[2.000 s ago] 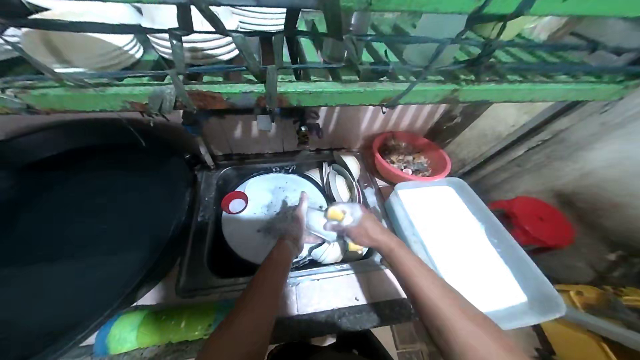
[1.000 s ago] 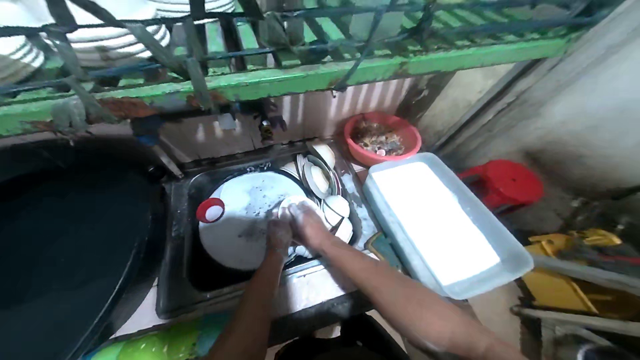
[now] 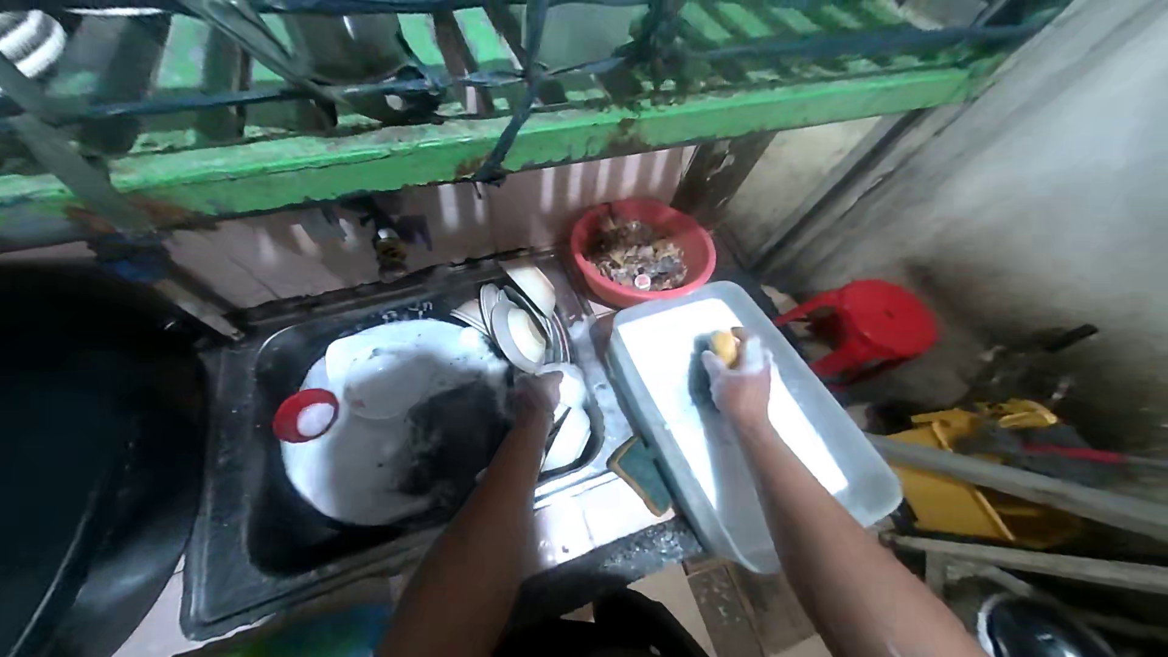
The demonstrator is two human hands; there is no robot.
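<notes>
My right hand (image 3: 741,379) is over the translucent plastic tub (image 3: 871,479) of whitish liquid, its foamy fingers closed on a yellow sponge (image 3: 725,347). At the right side of the sink, my left hand (image 3: 537,392) is at the stacked bowls and plates (image 3: 518,330); its fingers are partly hidden, so whether it grips a dish is unclear. In the sink (image 3: 265,511) lies a wide round basin (image 3: 338,484) of sudsy water. A white dish (image 3: 365,374) rests in the suds, and a small red cup (image 3: 306,415) with something white inside sits at the basin's left edge.
A red basin of food scraps (image 3: 643,251) stands behind the tub. A green scouring pad (image 3: 641,474) lies between sink and tub. The faucet (image 3: 390,248) is below a green slatted rack (image 3: 438,155). A large black basin (image 3: 91,456) is at left, a red stool (image 3: 881,319) at right.
My hands were together over the sink's basin; now they are apart. The right hand has moved right, over the tub, with the yellow sponge. The left hand is at the stacked dishes.
</notes>
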